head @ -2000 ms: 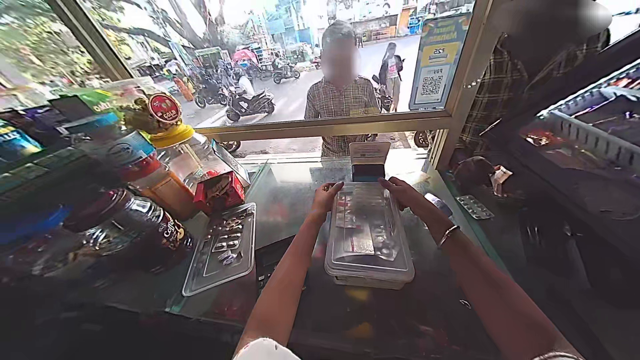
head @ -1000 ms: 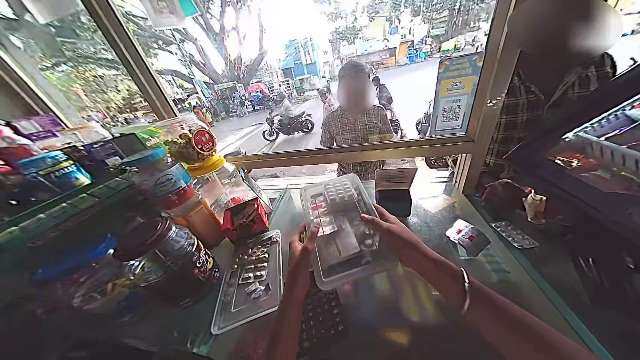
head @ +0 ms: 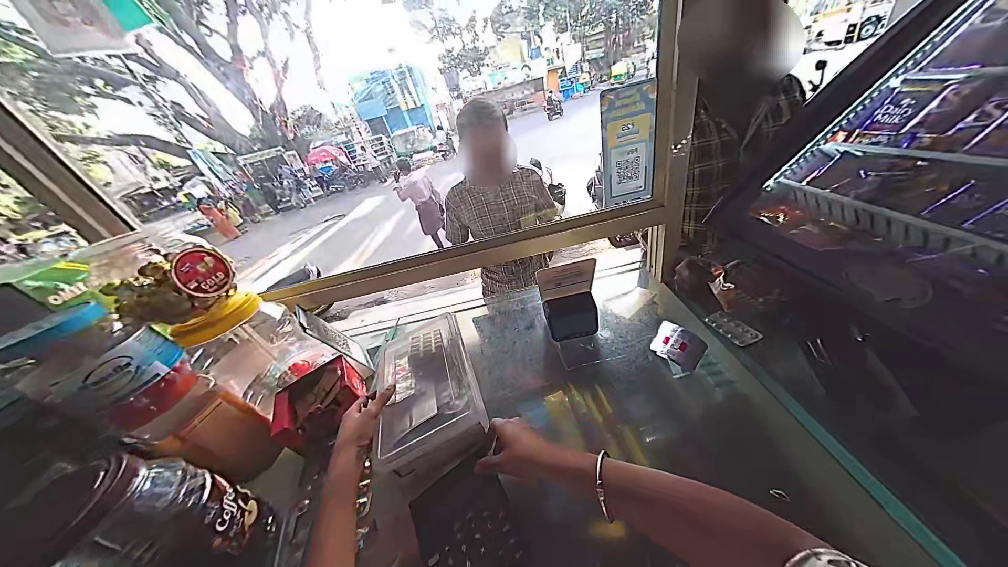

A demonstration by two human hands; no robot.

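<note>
A clear plastic box with a lid stands on the left part of the glass counter, with blister packs and other small items showing through it. My left hand grips its left edge, the thumb near the rim. At the box's near right corner is my right hand, its fingers bent against the corner. A black calculator lies just below the box, partly under my right wrist's side. To the right, a small white packet with red marks rests on the counter.
Left of the box stand a red carton, a yellow-lidded jar and a dark coffee jar. A small stand is at the counter's back. A blister strip lies at right. Beyond the window frame a person stands.
Both hands have moved the box left, from in front of the stand to beside the red carton. It was held raised and tilted one second ago. The view has shifted.
</note>
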